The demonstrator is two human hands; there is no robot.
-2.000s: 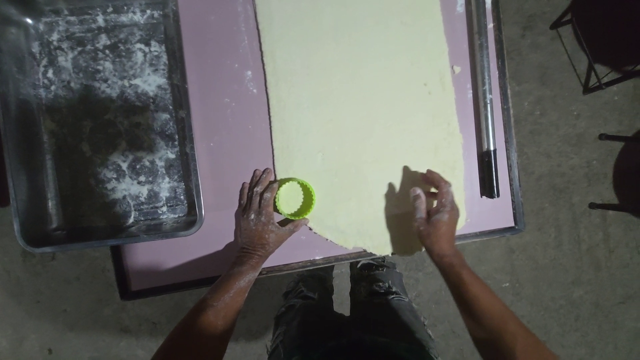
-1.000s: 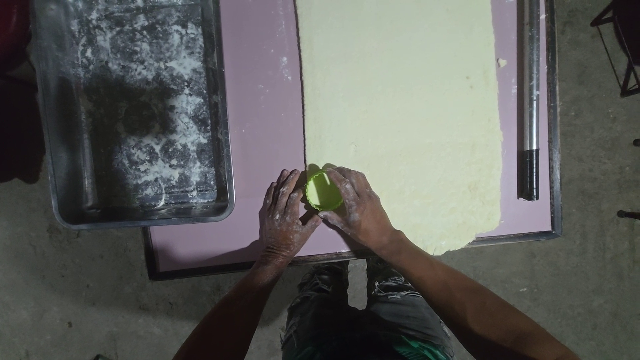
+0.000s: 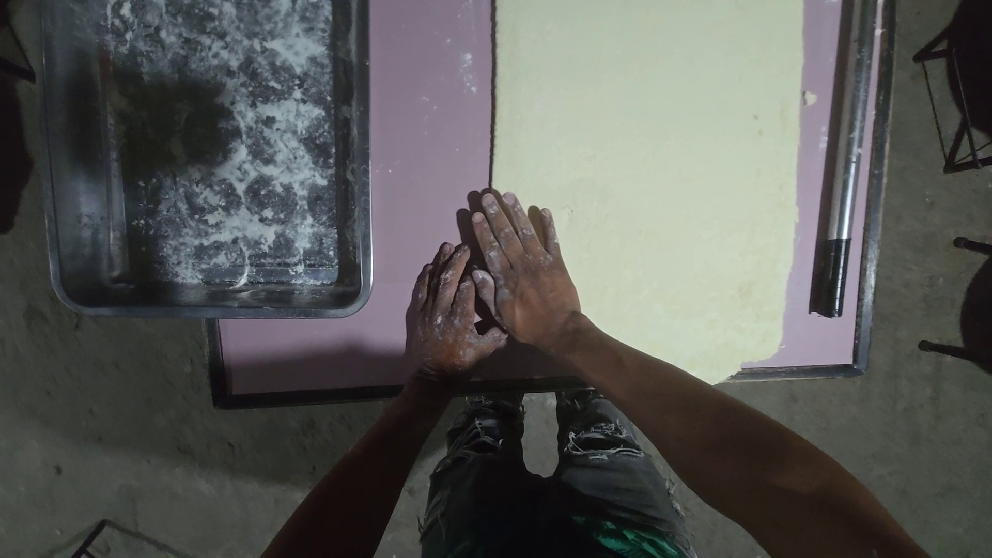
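A wide sheet of rolled, pale dough [image 3: 659, 170] lies on the pink tabletop [image 3: 426, 155]. My right hand [image 3: 527, 267] is palm down over the dough's lower left edge, its fingers slightly spread. Close beside it on the left, my left hand [image 3: 453, 314] is palm down over the tabletop, its thumb near the right hand. White flour dusts both hands. The green round cutter is not visible; whether it is under the hands, I cannot tell.
A metal tray [image 3: 363, 194] dusted with flour overhangs the table's left side. A metal tube with a black end [image 3: 849, 170] lies along the right edge. Dark-legged stools [image 3: 961, 132] stand on the concrete floor at the right.
Two seconds ago my right hand was over the dough's right side; it moved left to the green cutter beside my left hand. The cutter, visible in both earlier frames, is now out of sight.
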